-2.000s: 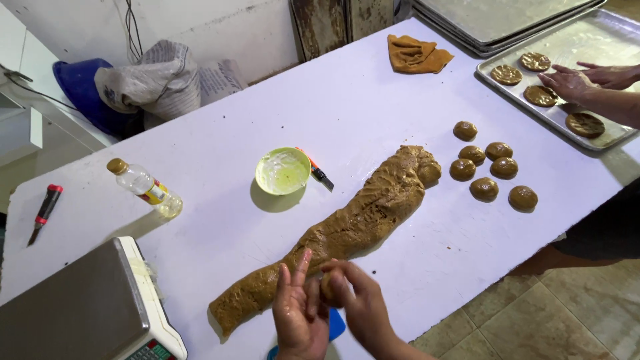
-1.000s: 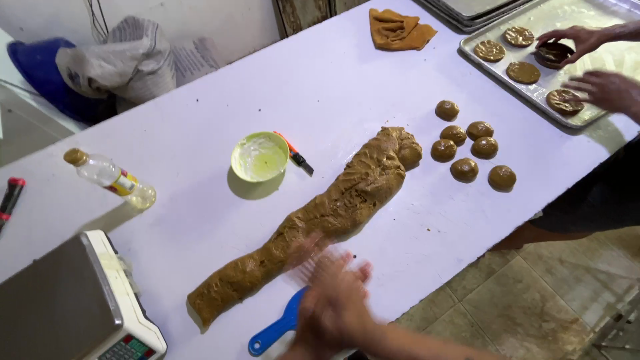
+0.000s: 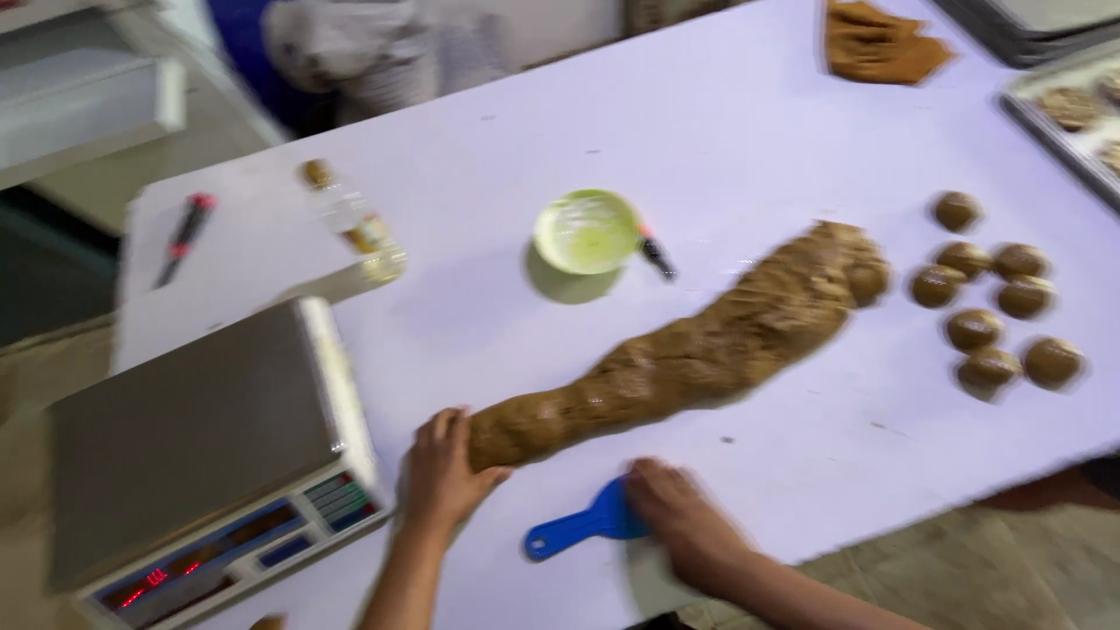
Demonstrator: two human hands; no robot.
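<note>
A long log of brown dough (image 3: 665,367) lies slantwise across the white table. My left hand (image 3: 451,468) is at its near left end, fingers over the end and thumb along the lower side. My right hand (image 3: 678,507) rests at the wide end of a blue plastic scraper (image 3: 573,530), covering part of it; whether the fingers grip it is blurred. Several dough balls (image 3: 976,329) sit to the right of the log. Beyond the log stands a green bowl (image 3: 588,232) with some oily-looking liquid, a dark-handled tool with a red part (image 3: 654,252) against its side.
A digital scale (image 3: 201,437) stands at the left. Behind it are a clear bottle (image 3: 359,223) and a red-and-black cutter (image 3: 185,236). An orange-brown cloth (image 3: 884,44) lies at the far edge. A metal tray (image 3: 1041,131) with flattened dough rounds is at the right.
My hands have parted: the left has moved to the log's end, the right to the blue scraper. Another ball lies in the group at right. The view has shifted left.
</note>
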